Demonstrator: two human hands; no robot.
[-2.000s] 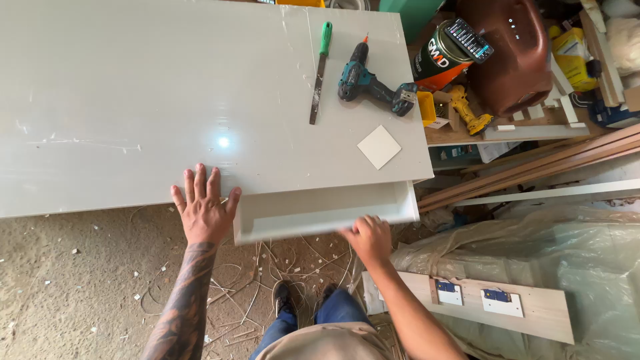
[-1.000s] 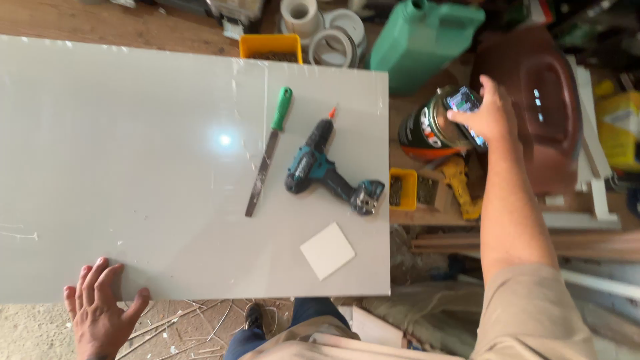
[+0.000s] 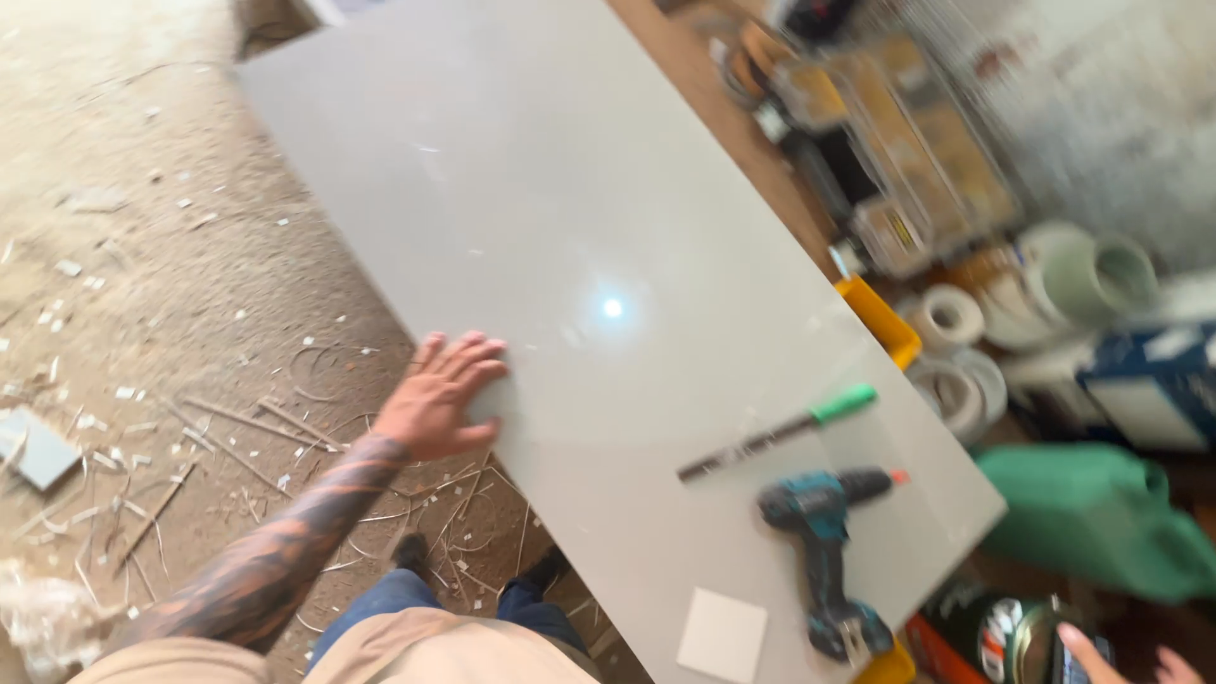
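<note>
My left hand [image 3: 445, 397] lies with spread fingers on the near edge of a large pale grey panel [image 3: 579, 209]. My right hand [image 3: 1102, 655] shows only in part at the bottom right corner, with fingers at a dark phone-like object [image 3: 1083, 657] over a metal can [image 3: 1021, 635]; its grip is cut off by the frame. On the panel rest a file with a green handle [image 3: 779, 432], a teal and black cordless drill [image 3: 825, 541] with a red-tipped bit, and a square white piece [image 3: 722, 635].
Beyond the panel are a yellow bin [image 3: 879, 321], tape rolls [image 3: 953, 318], a clear organizer case [image 3: 902, 142] and a green jug [image 3: 1092, 518]. Thin offcut strips [image 3: 256, 427] and white scraps litter the dirt floor, where a grey board piece [image 3: 36, 448] lies.
The view has turned strongly to the left. My right hand, near the open drawer two seconds ago, went to the item on the can. The drawer no longer shows. My left hand remains at the panel's edge.
</note>
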